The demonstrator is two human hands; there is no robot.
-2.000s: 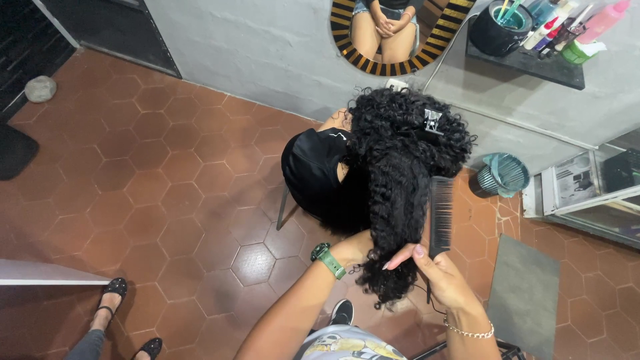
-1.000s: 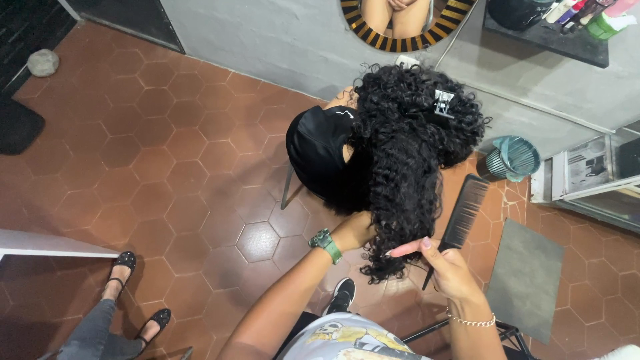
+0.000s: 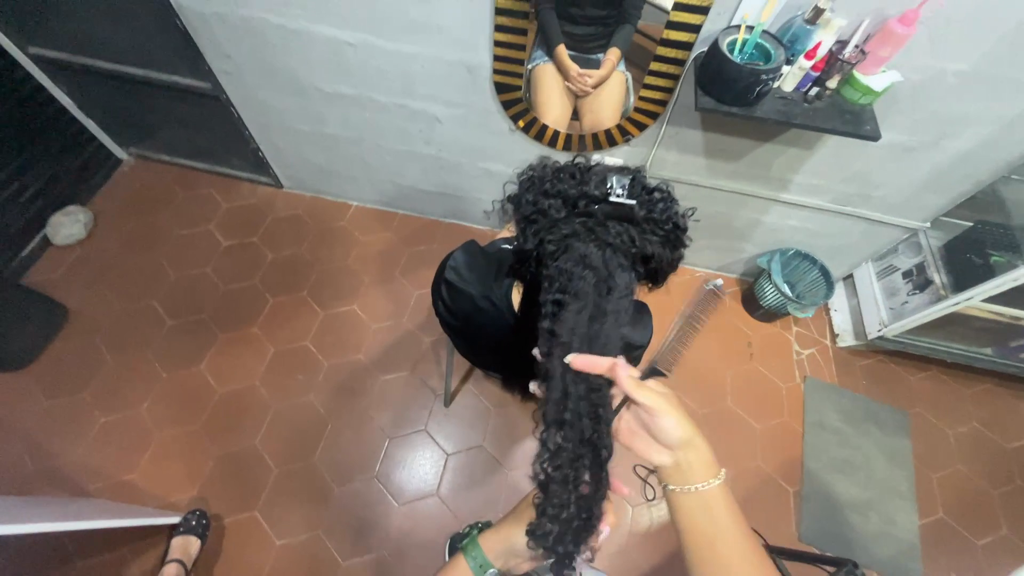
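Observation:
A seated person in a black top has long curly black hair (image 3: 588, 288), with a hair clip (image 3: 619, 190) in the upper part. A long section hangs down the back toward me. My right hand (image 3: 652, 412) holds a comb (image 3: 688, 328) with a dark handle, its teeth pointing up and right, while a finger lies across the hair section. My left hand (image 3: 604, 524), a green-banded watch (image 3: 478, 552) at its wrist, is under the section's lower end, its fingers mostly hidden by the curls; its exact hold cannot be seen.
A striped-frame mirror (image 3: 584, 142) hangs ahead, beside a black shelf (image 3: 792, 116) with a warmer pot and bottles. A waste basket (image 3: 788, 284), a glass cabinet (image 3: 952, 316) and a gray mat (image 3: 860, 472) are right. Another person's shoe (image 3: 192, 524) shows lower left.
My left hand has moved down along the hair, toward me. The hair section now stretches farther down, and my right hand's comb tilts more to the right than at first.

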